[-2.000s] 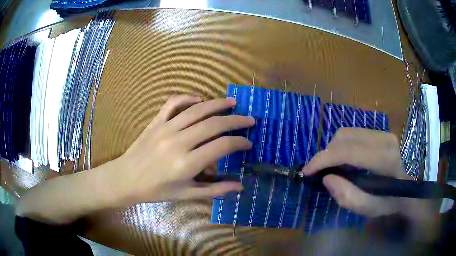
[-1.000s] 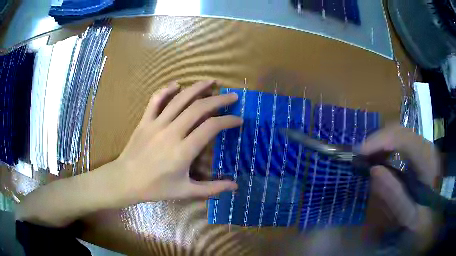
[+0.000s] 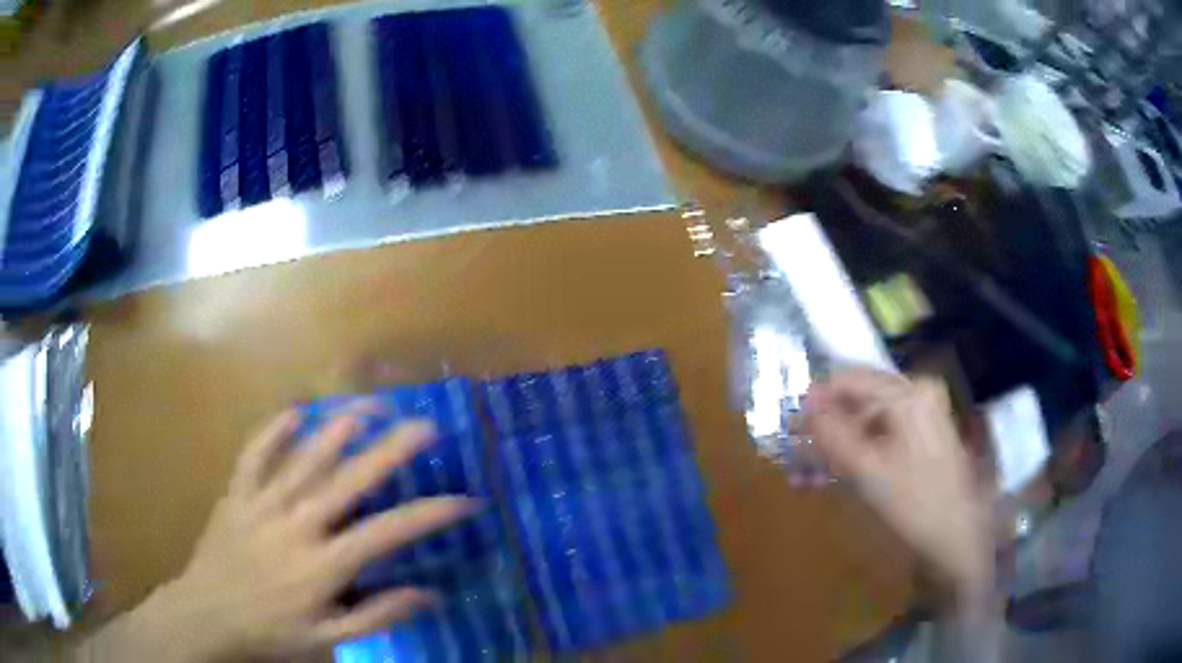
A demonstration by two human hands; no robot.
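Observation:
The blue solar cell panel [image 3: 603, 499] lies on the brown bench top, in two side-by-side parts with pale parallel lines. My left hand [image 3: 344, 525] rests flat on its left part with the fingers spread, hiding some of it. My right hand [image 3: 894, 453] is blurred, to the right of the panel, at the pile of loose silver ribbons [image 3: 774, 376]. Its fingers are bent close together, and I cannot tell whether they hold anything. The soldering iron is not in this hand.
A grey plate [image 3: 622, 162] at the back holds dark cell groups [image 3: 460, 97] and a curved blue panel stack [image 3: 65, 181]. White strips [image 3: 830, 292] lie at the right, others [image 3: 26, 479] at the left. A grey canister [image 3: 758, 97] stands behind. Red and yellow handles [image 3: 1112, 317] show far right.
The view has swung to the right. My right hand has left the panel and let go of the soldering iron; it is now over the loose ribbons. My left hand stays on the panel.

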